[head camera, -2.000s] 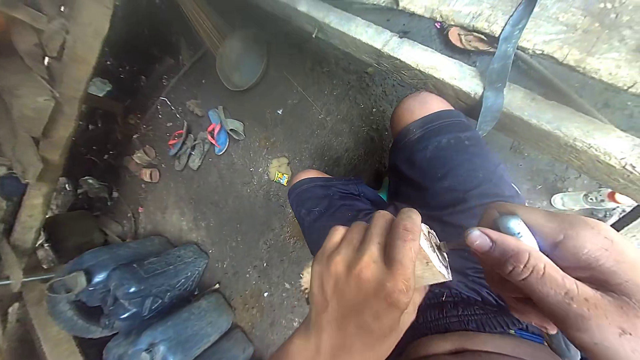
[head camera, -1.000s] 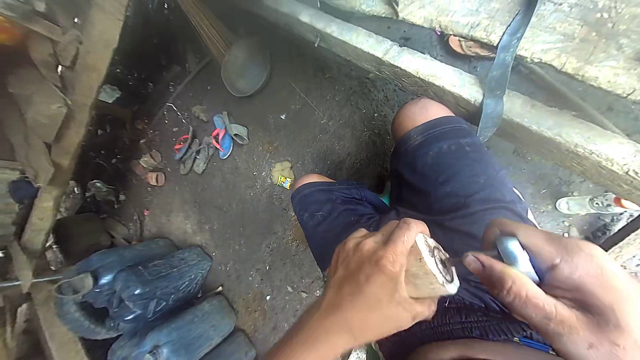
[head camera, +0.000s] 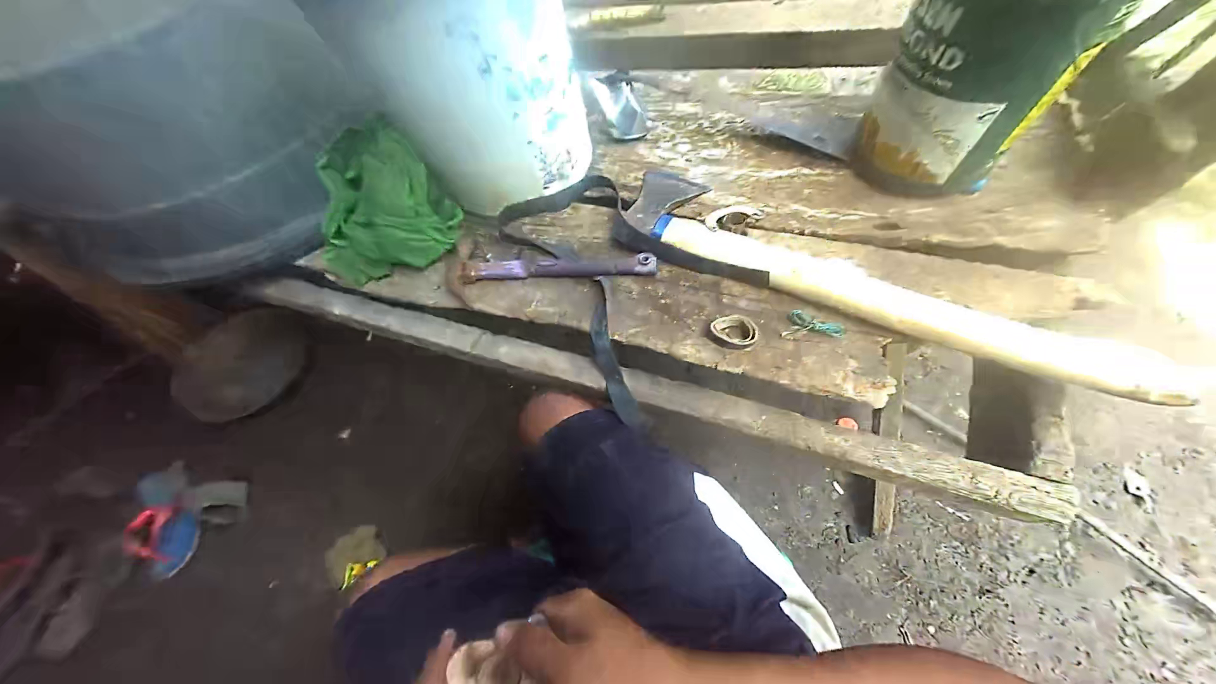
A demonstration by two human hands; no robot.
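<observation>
At the bottom edge, my left hand (head camera: 439, 658) shows only a fingertip or two, against a pale wooden piece (head camera: 472, 663). My right hand (head camera: 579, 638) is curled over the same piece from the right; whether a tool is in its fingers is hidden. On the plank bench beyond my knees lies an axe head (head camera: 665, 197) beside a long pale wooden handle (head camera: 912, 299), with blue at the join. A black rubber strip (head camera: 608, 351) hangs over the bench edge. Near it are a purple-handled tool (head camera: 560, 268), a coiled tan band (head camera: 733, 332) and green string (head camera: 815, 324).
A big grey drum (head camera: 171, 161), a white bucket (head camera: 484, 104) and a green cloth (head camera: 388, 204) are at the back left. A green container (head camera: 959, 95) stands back right. A beam (head camera: 807, 429) runs along the bench front. Sandals (head camera: 171, 532) and a metal pan (head camera: 237, 366) lie left.
The view has swung up towards the bench. My right hand, apart from the wooden piece with a light-blue-handled tool in it earlier, is now over the piece. My left hand is mostly out of frame.
</observation>
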